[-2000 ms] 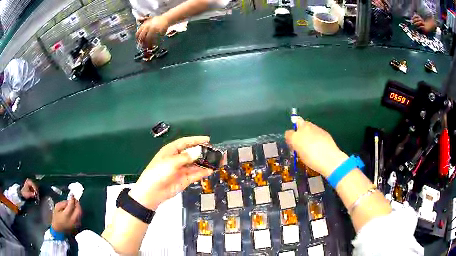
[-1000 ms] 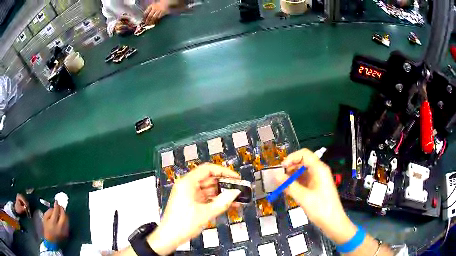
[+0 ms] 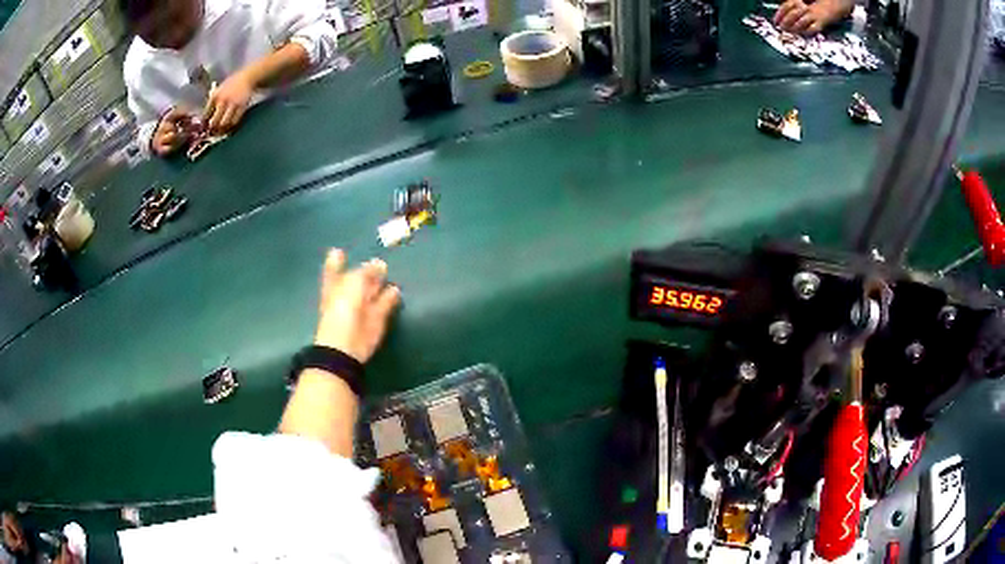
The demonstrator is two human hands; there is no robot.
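My left hand (image 3: 355, 305), with a black wristband, reaches over the green belt with fingers apart and nothing visible in it. Just beyond its fingertips, and apart from them, a dark watch housing (image 3: 414, 199) lies on the belt with a pale display module (image 3: 393, 230) joined by an orange flex cable (image 3: 419, 219). The clear blister tray (image 3: 493, 399) is below and right of my hand, holding pale square modules with orange tails, partly cut off by the lower edge. My right hand is not in view.
At right stands the black pressing fixture with a red handle (image 3: 843, 485), a red-digit timer (image 3: 685, 301) and a blue-and-white pen (image 3: 662, 441). Another small housing (image 3: 219, 382) lies on the belt at left. A co-worker (image 3: 226, 66) in white works across the belt. White paper (image 3: 165, 540) is lower left.
My left hand has moved from over the tray to the belt and no longer holds the housing. My right hand and the blue tool have left the view. The unit with orange flex now lies on the belt.
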